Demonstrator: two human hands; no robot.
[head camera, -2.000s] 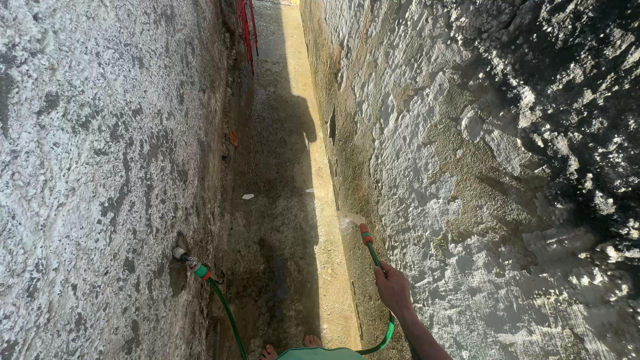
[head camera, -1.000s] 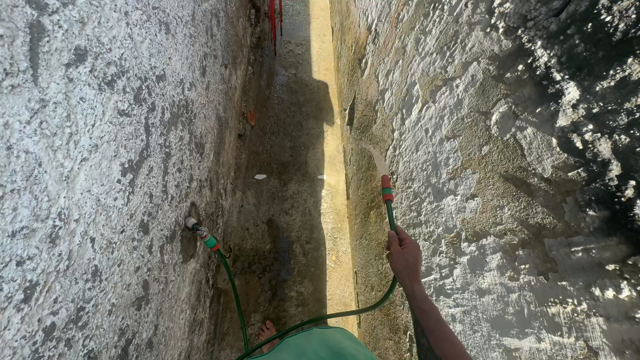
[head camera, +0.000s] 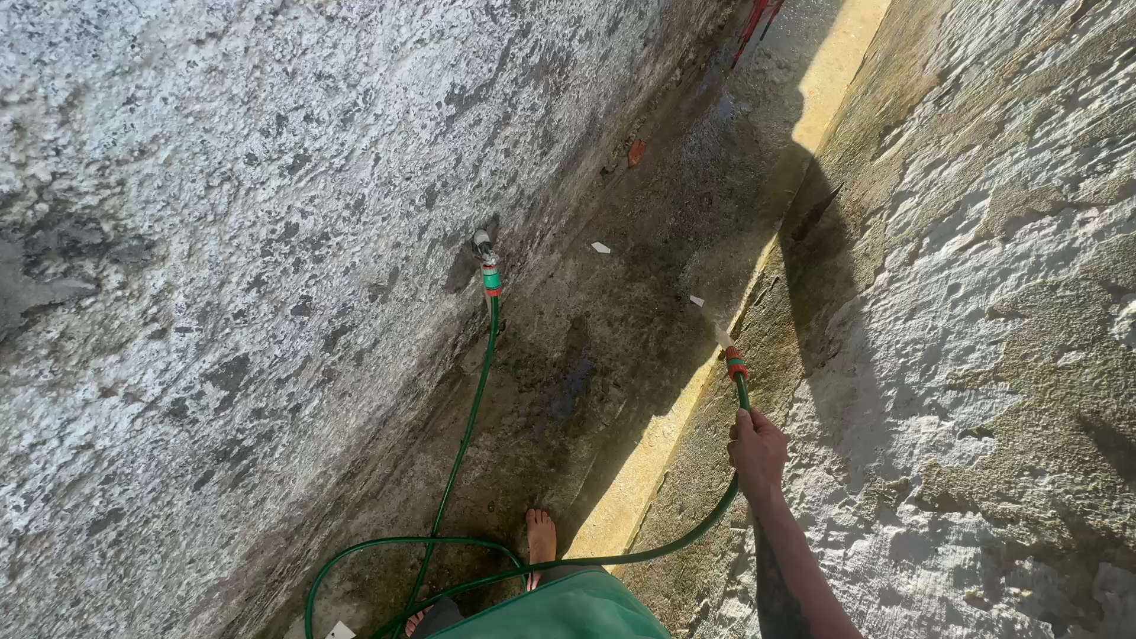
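Note:
My right hand is closed around a green garden hose just below its orange-and-green hose connector. A short stream of water comes from the connector's end, pointing up and slightly left over the floor. The hose sweeps left past my feet, loops at the bottom, and runs up to a second green-and-orange connector on a metal tap in the left wall. My left hand is not in view.
Rough, patchy walls stand at left and right of a narrow, wet concrete floor. White scraps, an orange-red fragment and red objects lie along it. My bare foot is near the hose.
The view has turned and shifted left, showing more of the left wall and the hose loop. The water that pointed at the base of the right wall now points over the floor. My right hand keeps its hold.

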